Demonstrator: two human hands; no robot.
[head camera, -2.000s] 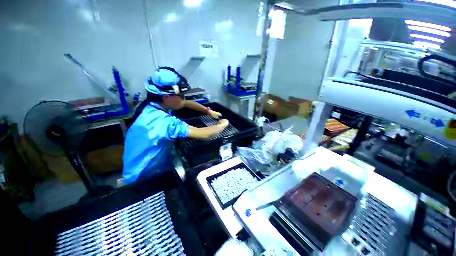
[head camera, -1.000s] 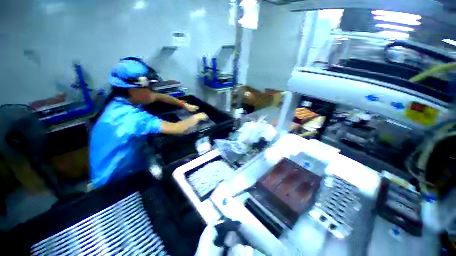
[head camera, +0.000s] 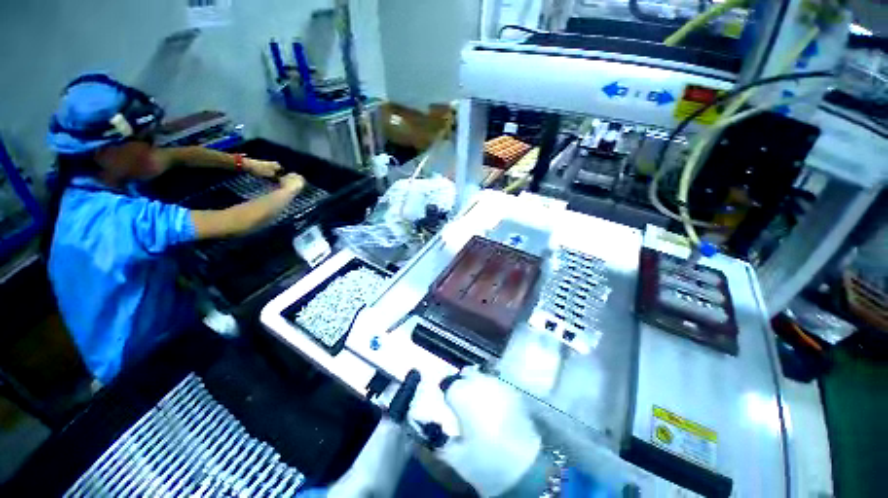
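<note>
My left hand (head camera: 391, 428) and my right hand (head camera: 495, 433), in white gloves with black fingertips, are close together at the machine's front left edge. Whether they hold anything is too unclear to tell. Beyond them, the red-brown left fixture (head camera: 484, 287) lies on the white table with long slots and no white parts visible in it. A ladder-like group of white-silver workpiece rows (head camera: 574, 292) lies to its right. The right fixture (head camera: 725, 331) holds white parts beneath the machine head.
A small-parts tray (head camera: 277, 316) with a heap of pale pieces is left of the machine. A black tote (head camera: 292, 394) with slanted silver rows is at lower left. A person in blue (head camera: 117, 253) reaches into another tote. The white crossbeam (head camera: 555, 78) spans above; plastic bags lie behind the tray.
The view has turned right, bringing the right fixture and machine head into fuller view. My hands have come further into the picture and now show close together.
</note>
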